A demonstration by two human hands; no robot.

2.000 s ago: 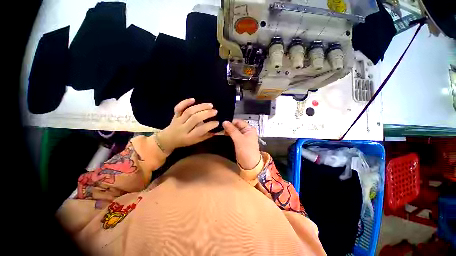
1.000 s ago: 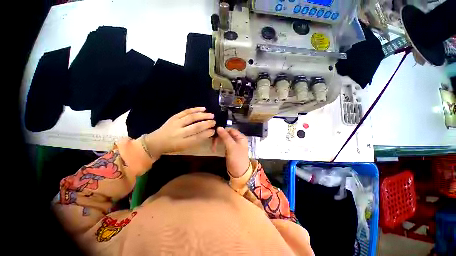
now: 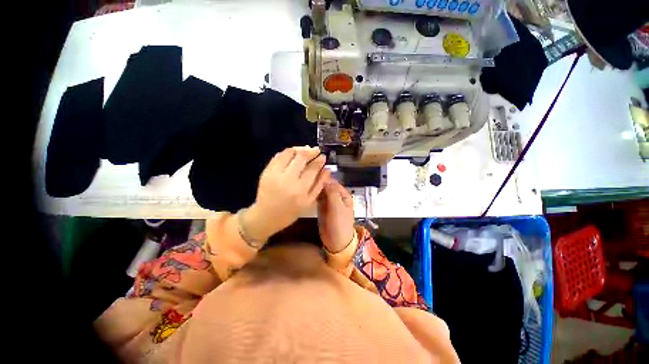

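Note:
My left hand (image 3: 288, 186) is at the front left of the needle area (image 3: 334, 135), fingers bent and pinched close to the presser foot, at a dark edge of cloth. My right hand (image 3: 336, 213) is just beside it, fingertips together and touching the left fingers; what it pinches is hidden. A black cut panel (image 3: 249, 142) lies flat left of the overlock machine (image 3: 398, 78), partly behind my left hand. More black cut panels (image 3: 142, 106) lie side by side further left on the white table (image 3: 128, 202).
A blue basket (image 3: 426, 263) with black cloth and clear plastic stands below the table at right, red baskets (image 3: 580, 266) beyond it. A dark cord (image 3: 534, 135) crosses the table at right. Black cloth (image 3: 516, 64) lies behind the machine.
My left hand was flat on the black cloth; it is now bent and raised near the needle, close to my right hand. The tall panel part beside the machine no longer shows there.

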